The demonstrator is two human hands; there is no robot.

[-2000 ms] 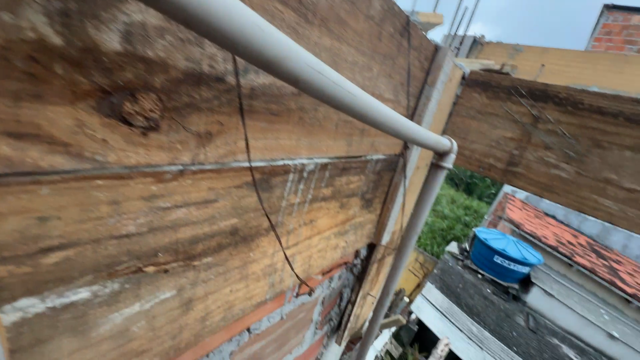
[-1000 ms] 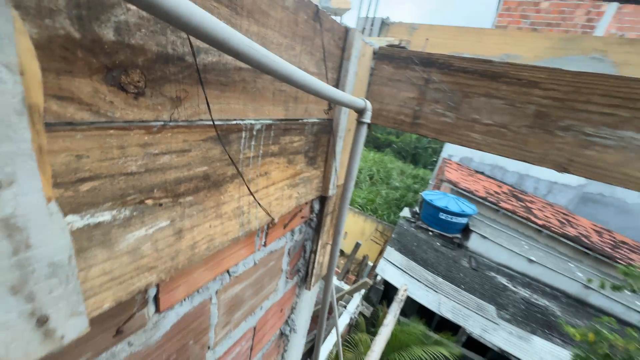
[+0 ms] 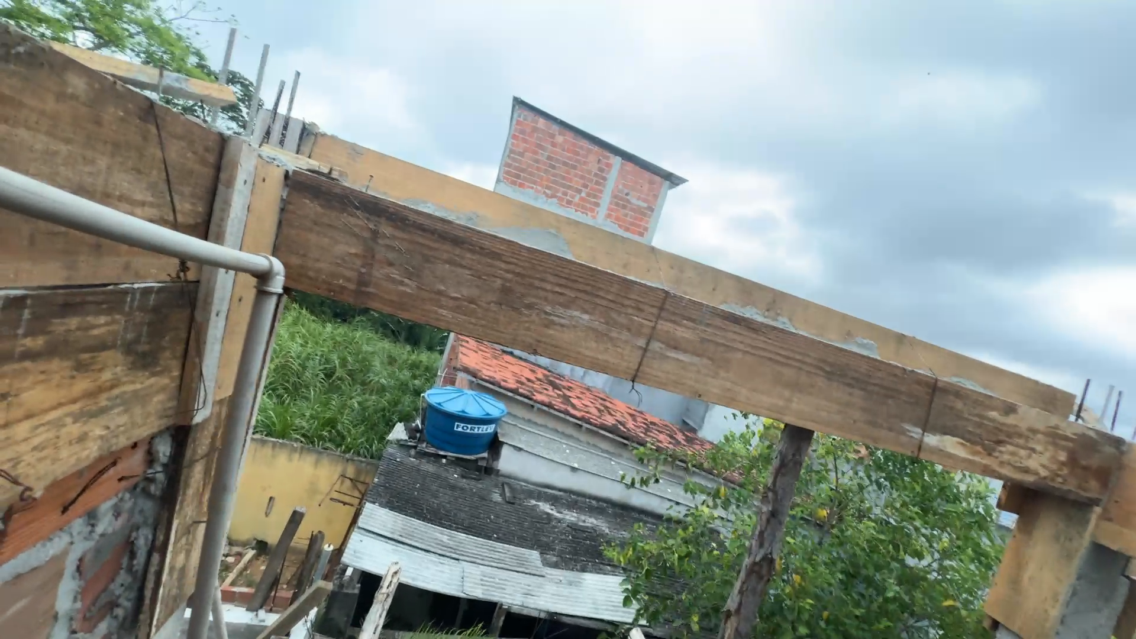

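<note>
Neither my left hand nor my right hand is in view. Wooden formwork boards [image 3: 568, 311] make a long beam crossing the view, tied round with thin wire [image 3: 652, 337], with grey concrete along its top. At the left, more boards [image 3: 89, 342] stand above a brick and mortar wall [image 3: 84, 541]. A grey plastic pipe [image 3: 124, 232] runs in front of them to an elbow [image 3: 271, 273], then turns down. A rough wooden post [image 3: 768, 532] meets the beam's underside.
Steel bars [image 3: 257, 89] stick up at the beam's left end. Below lie a dark corrugated roof [image 3: 497, 506], a blue water tank [image 3: 463, 421], a tiled roof [image 3: 586, 390] and a leafy tree [image 3: 852, 524]. Timber props [image 3: 277, 559] stand low at the left. A formed column [image 3: 1043, 559] is at the right.
The view has swung right and upward, so the whole beam, the sky and the right column now show. Nothing else has plainly moved.
</note>
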